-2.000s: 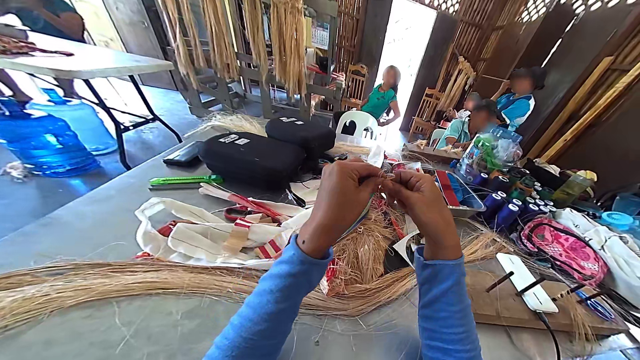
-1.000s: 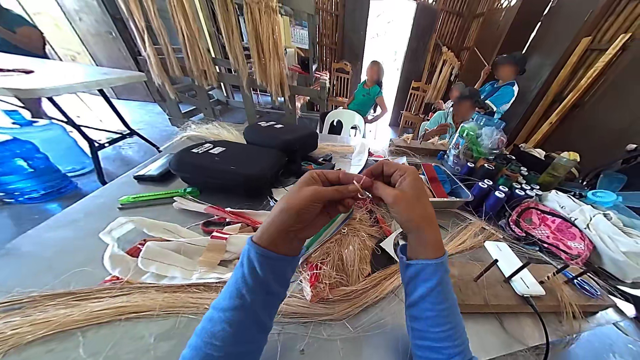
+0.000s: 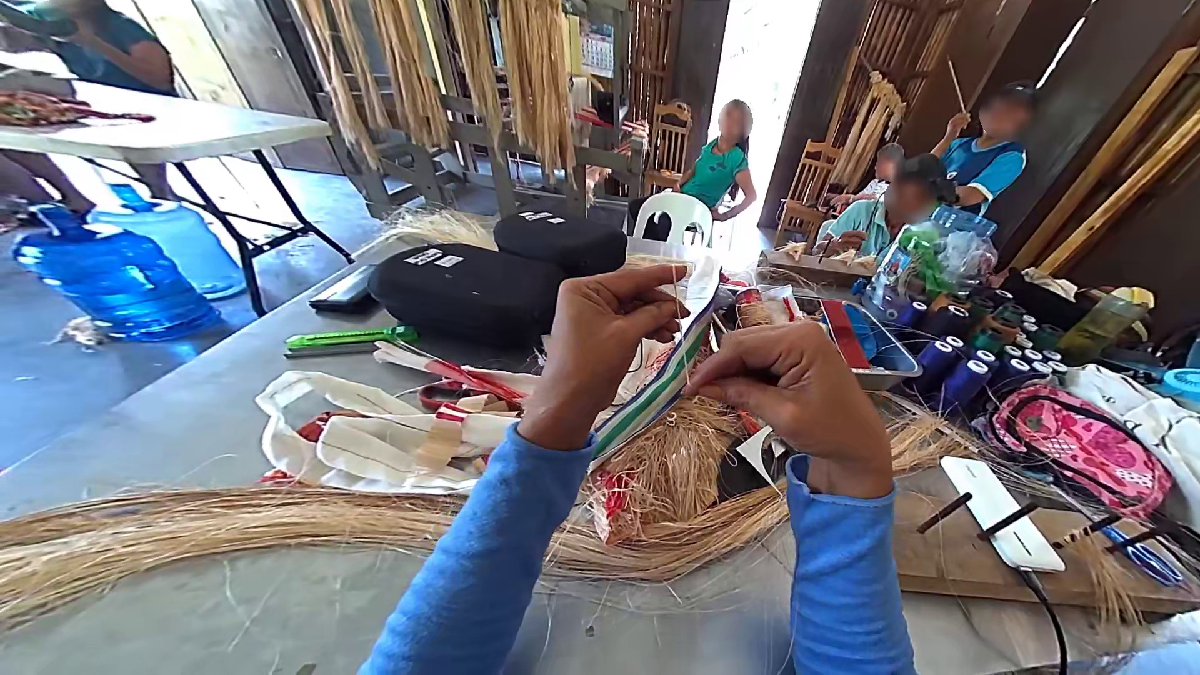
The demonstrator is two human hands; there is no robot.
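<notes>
My left hand is raised above the table, its thumb and forefinger pinched on a thin pale fiber. Lower and to the right, my right hand pinches what looks like the same fiber, too fine to follow clearly between the hands. Behind and between them runs a white woven strip with green and blue stripes. Beneath the hands lies a tangled bundle of tan fiber with red bits. A long hank of straw-coloured fiber crosses the table in front.
Black cases, a green cutter and folded white strips lie left. Right are thread spools, a metal tray, a pink bag and a pegged wooden board bearing a white device. People are beyond the table.
My hands were close together in both earlier frames; now they are apart, the left higher and the right lower. The green-striped strip shows more plainly between them.
</notes>
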